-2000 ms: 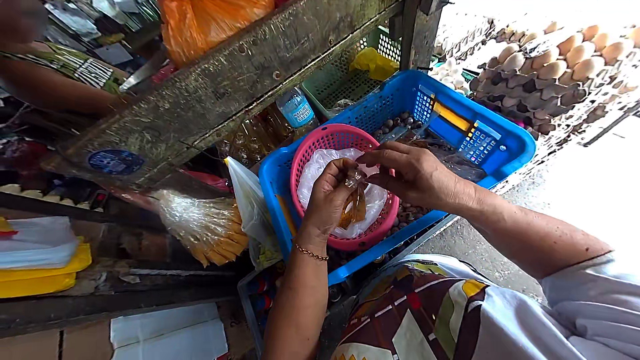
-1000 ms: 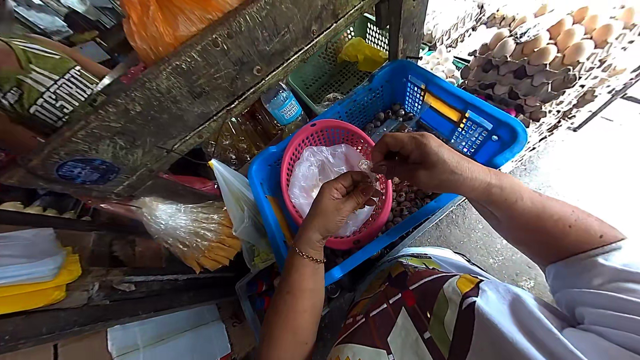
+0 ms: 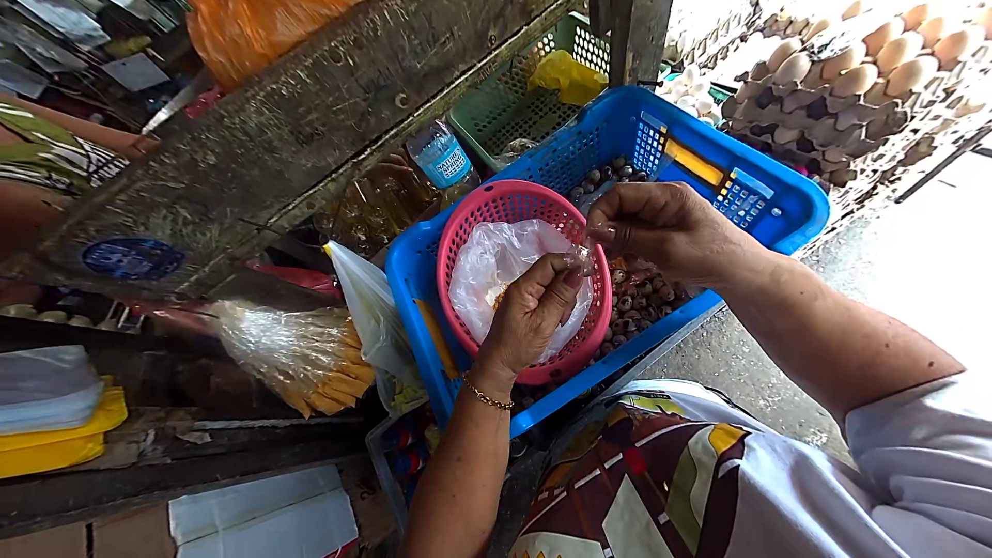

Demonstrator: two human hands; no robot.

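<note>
Over a pink plastic basket (image 3: 535,376), my left hand (image 3: 535,306) pinches the neck of a small clear plastic bag (image 3: 583,256) between thumb and fingers. My right hand (image 3: 666,229) meets it from the right, its thumb and forefinger pinched at the same bag's top. The bag's lower part is hidden behind my left hand. White plastic film (image 3: 496,248) lines the pink basket, with something pale and orange-brown inside it. That basket sits in a large blue plastic crate (image 3: 810,205), beside many small speckled eggs (image 3: 639,306).
Trays of brown eggs (image 3: 899,58) are stacked at the upper right. A green basket (image 3: 484,116) and a water bottle (image 3: 446,159) stand behind the crate. A wooden board (image 3: 310,101) slants across the upper left, with packed orange-brown strips (image 3: 294,353) below. Another person's arm (image 3: 85,128) shows beyond the board.
The small bag's orange-brown contents, visible below my fingers two seconds ago, are now out of sight. Both hands have stayed close together over the pink basket.
</note>
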